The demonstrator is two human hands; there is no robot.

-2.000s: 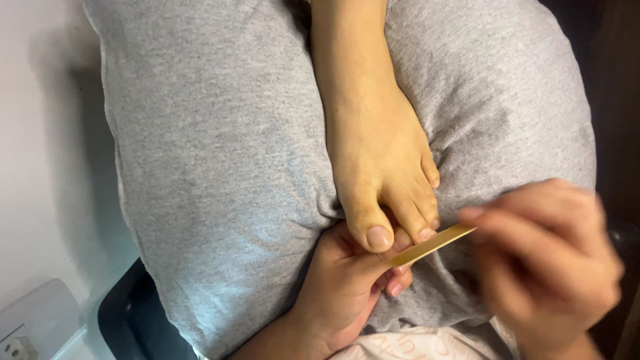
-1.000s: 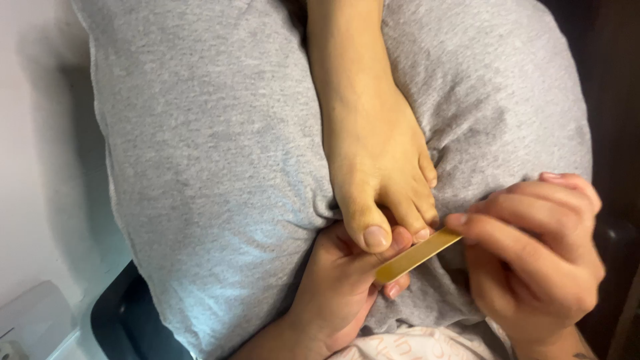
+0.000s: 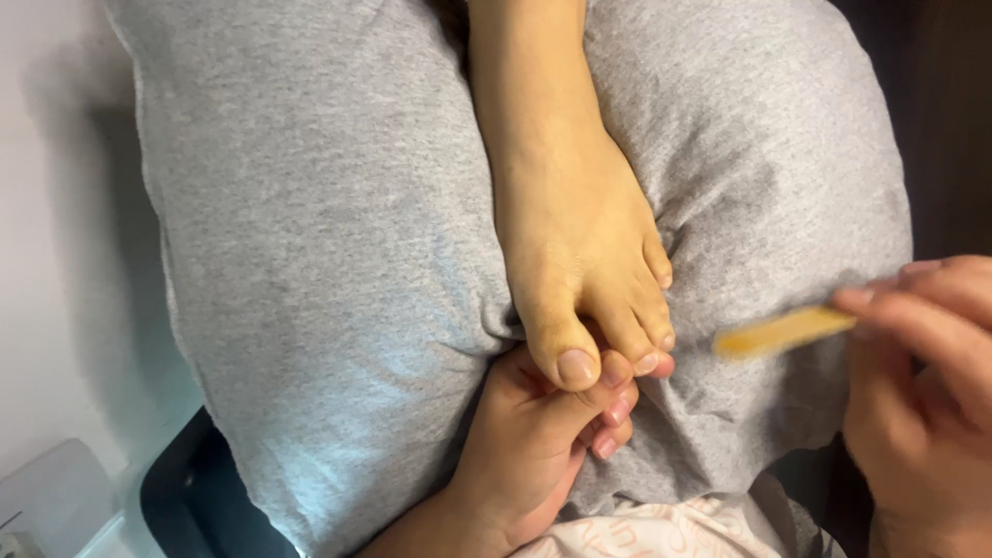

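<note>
A person's bare foot [image 3: 562, 201] lies on a grey pillow [image 3: 310, 209], toes toward me. My left hand [image 3: 535, 442] is under the toes, its thumb and fingers against the second toe beside the big toe [image 3: 570, 349]. Off to the right, my right hand [image 3: 922, 380] grips one end of a yellow nail file [image 3: 783, 332] between thumb and fingers. The file is slightly blurred and its free end points left, apart from the toes. Part of the left fingers is hidden beneath the foot.
A dark plastic container or chair edge [image 3: 186, 480] shows below the pillow at the lower left. Beside it are a white wall [image 3: 46, 310] and a pale wall plate [image 3: 58, 496]. Patterned light cloth [image 3: 643, 531] lies at the bottom edge.
My right hand has moved to the right with the nail file, which was at the toes and over my left fingers in the earlier frames. My left hand stays at the toes.
</note>
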